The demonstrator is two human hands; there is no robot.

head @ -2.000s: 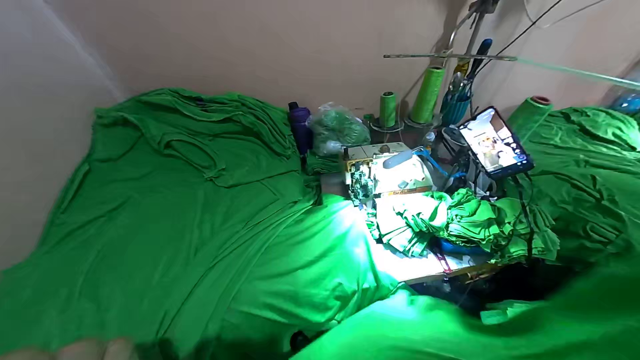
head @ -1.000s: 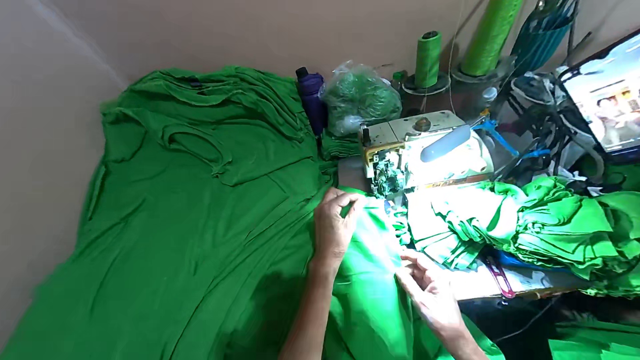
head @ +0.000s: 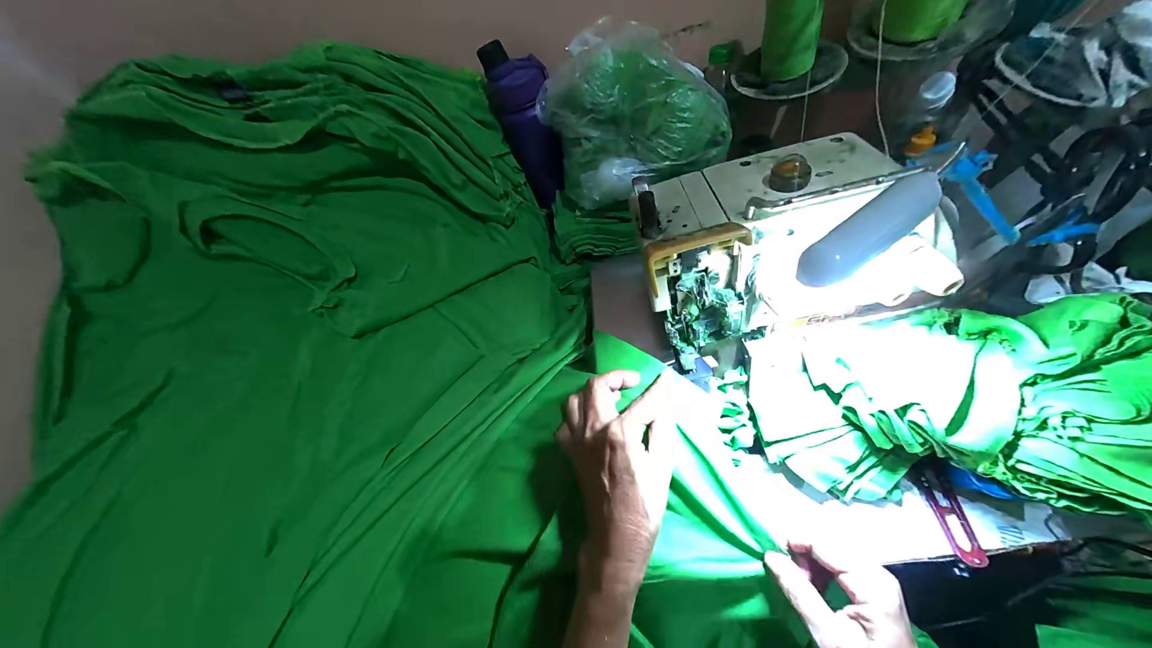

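Observation:
Under the bright lamp stands a white sewing machine [head: 810, 198], its needle end facing left. Green knit fabric [head: 711, 531] runs from beside the needle area toward the lower right. My left hand [head: 621, 450] lies on this fabric just left of the needle area, with thumb and fingers pinching near its edge. Lower right, my right hand [head: 841, 594] pinches the same edge between thumb and fingers. A large pile of green garments [head: 270, 360] spreads over the left side. The needle and presser foot are hard to make out in the glare.
Gathered green pieces [head: 972, 396] lie right of the needle, above a pink-red tool [head: 954, 522] at the table edge. Behind are a purple umbrella [head: 525, 121], a plastic bag with green contents [head: 639, 108], a green thread cone [head: 790, 40] and a small bottle [head: 931, 99].
Two seconds ago neither hand was at the machine; a second ago both were on the fabric. My right hand has since moved down along the edge, away from the needle area. The view is closer.

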